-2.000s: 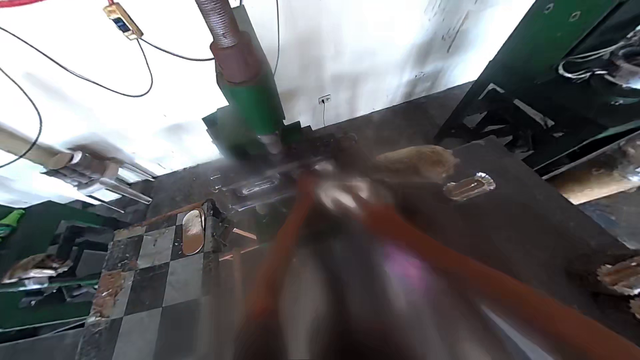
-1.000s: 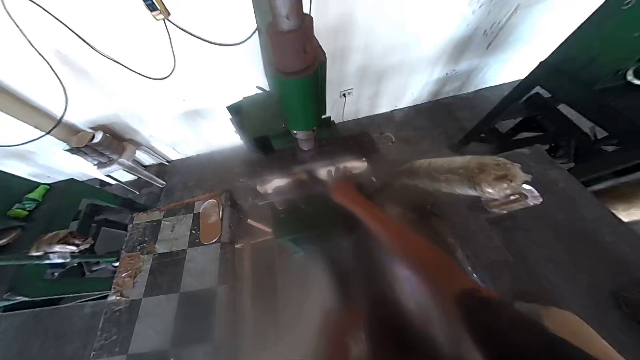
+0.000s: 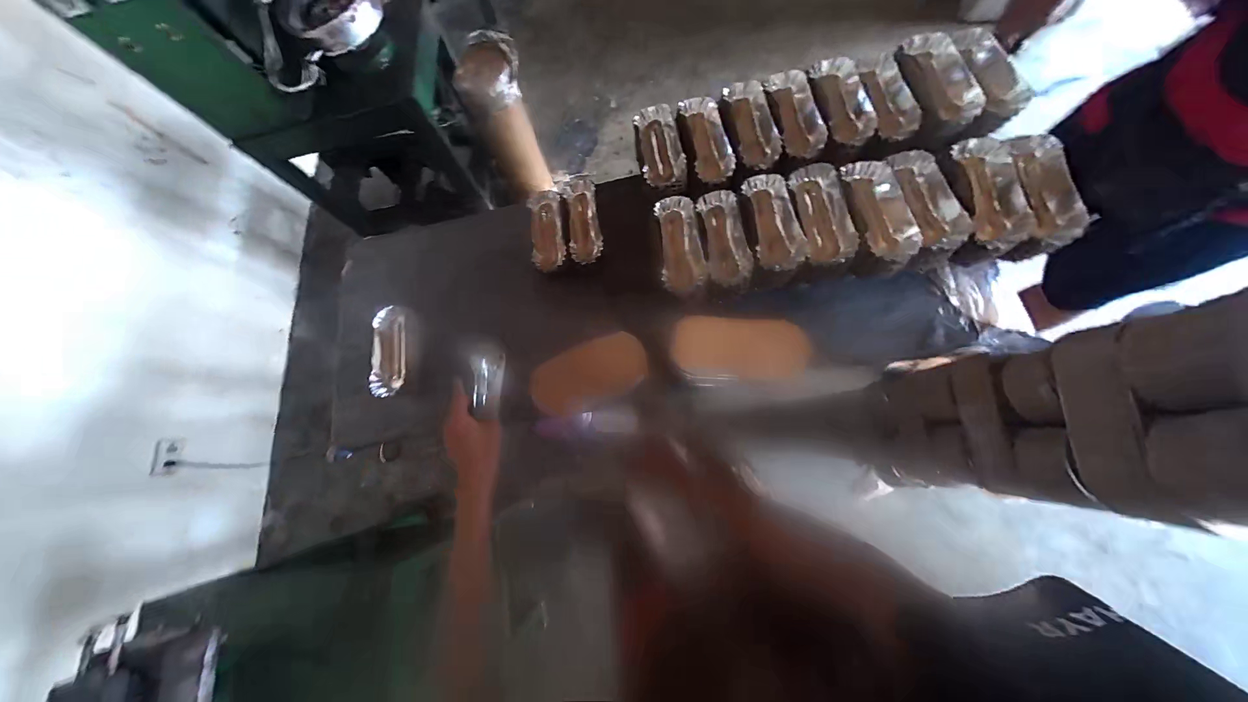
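My left hand point(image 3: 475, 434) is closed around the near end of a shiny oblong foil-like tray point(image 3: 486, 382), blurred by motion. Another such tray point(image 3: 388, 351) lies to its left on the dark tabletop point(image 3: 439, 278). My right hand point(image 3: 673, 463) is strongly blurred, near two flat orange-brown oval pieces, one tilted point(image 3: 590, 372) and one lying lengthwise point(image 3: 741, 348); whether it holds anything is unclear. Farther back, two small stacks of fluted trays point(image 3: 547, 231) stand side by side, left of two long rows of similar stacked trays point(image 3: 819, 212).
Rounded brown pieces are piled high in stacks point(image 3: 1150, 409) at the right. A person in dark and red clothing point(image 3: 1141, 166) is beyond them. A green metal stand point(image 3: 361, 136) is at the back left, with a wall outlet point(image 3: 168, 456) left of the table.
The view has swung far to the right, away from the green press. My left hand is now on a foil-like tray; earlier, a hand reached to a shiny strip under the press.
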